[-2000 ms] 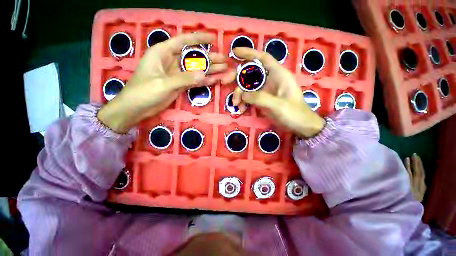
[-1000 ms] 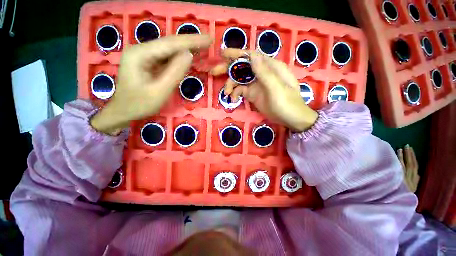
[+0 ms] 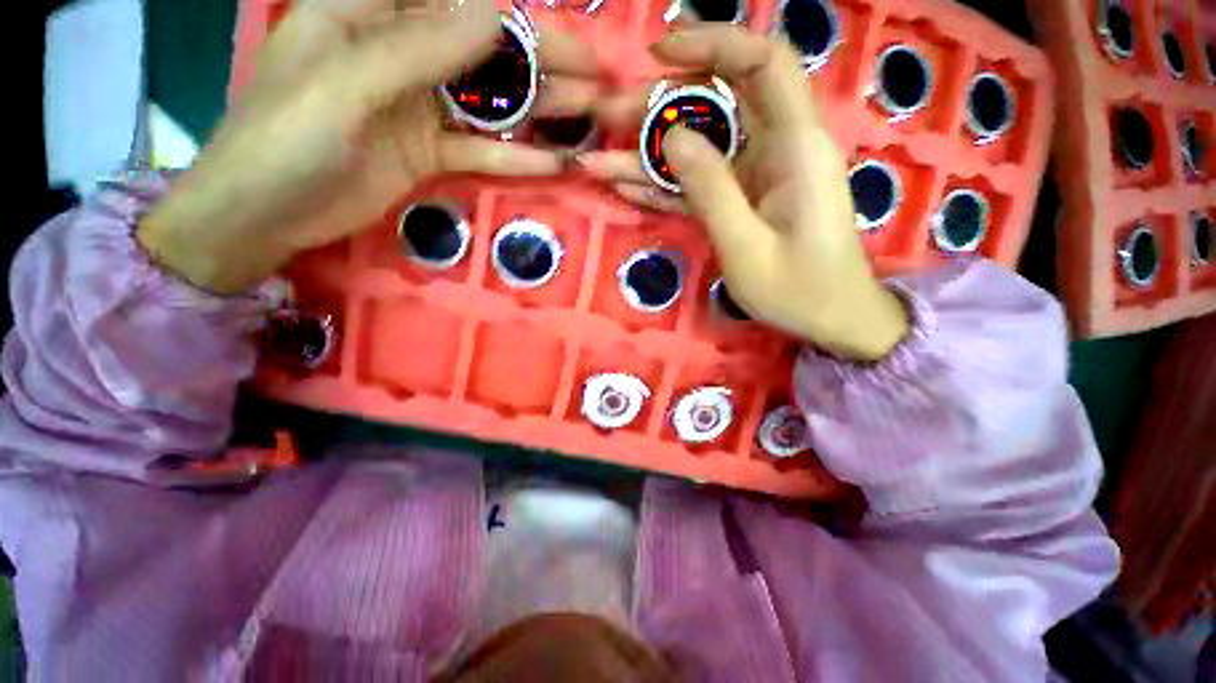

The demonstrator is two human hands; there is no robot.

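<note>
My left hand (image 3: 334,127) holds a round smartwatch (image 3: 495,80) by its rim, its dark screen lit with small red marks. My right hand (image 3: 780,200) holds a second smartwatch (image 3: 691,131), with the thumb on its dark screen, which shows red and orange marks. Both watches are above the coral foam tray (image 3: 560,438). Watches with black glass lie face up in its pockets. Several in the nearest row lie face down, such as one silver case back (image 3: 614,400). My hands hide part of the upper rows.
Another coral foam tray (image 3: 1091,274) with watches stands at the right. A white card (image 3: 94,87) lies at the upper left. Two pockets (image 3: 411,350) in the nearest tray row hold no watch. The dark green bench shows between the trays.
My left hand was over the tray's left part, then moved nearer the camera with a watch visible in it. The watch in my right hand now has the thumb on its screen. The view has shifted.
</note>
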